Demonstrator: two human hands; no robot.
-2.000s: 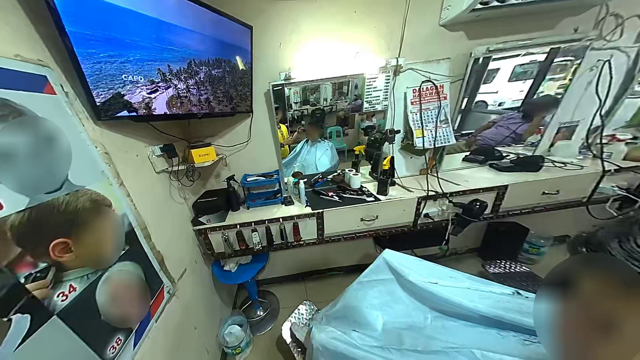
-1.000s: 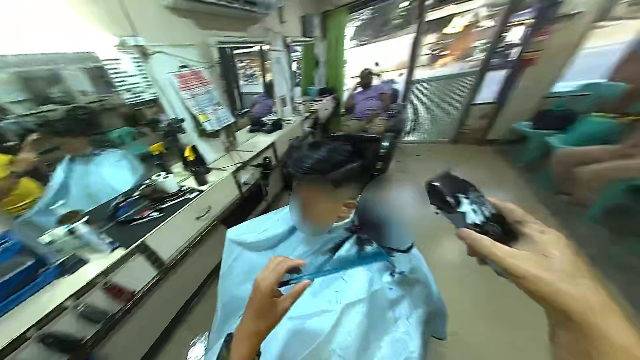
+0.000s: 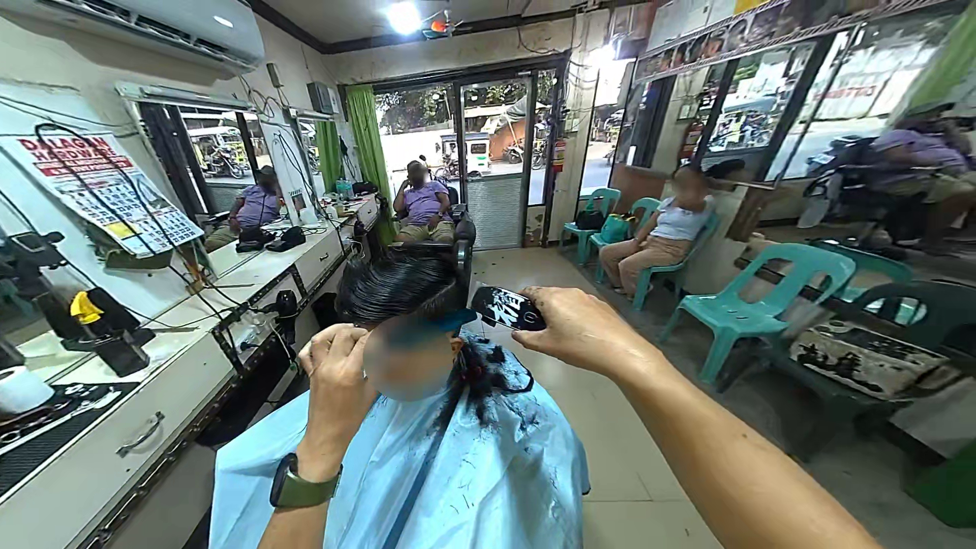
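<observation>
Dark, swept hair [image 3: 400, 286] and a light blue barber's cape [image 3: 488, 473] cover a seated person, with cut black hair on the cape's shoulder. Beside the forehead is my left hand [image 3: 335, 370], fingers bent around one end of a blue comb [image 3: 450, 320]; its grip is partly hidden. The comb crosses at the hair above the ear. My right hand [image 3: 579, 328] grips a black hair clipper [image 3: 507, 307] with white markings, whose head is beside the comb's far end. Whether the blade touches hair cannot be told. A watch with a green band is on my left wrist.
A white counter [image 3: 191, 343] with drawers runs along the left, with a black clipper stand [image 3: 99, 328] and a paper roll [image 3: 23, 389]. Green plastic chairs [image 3: 762, 297] line the right wall. Two people sit farther back. A black barber chair [image 3: 463, 236] stands behind the seated person.
The comb and my left hand have moved from over the cape to the head. My right hand has brought the clipper from out at the side to the comb. The view has swung right.
</observation>
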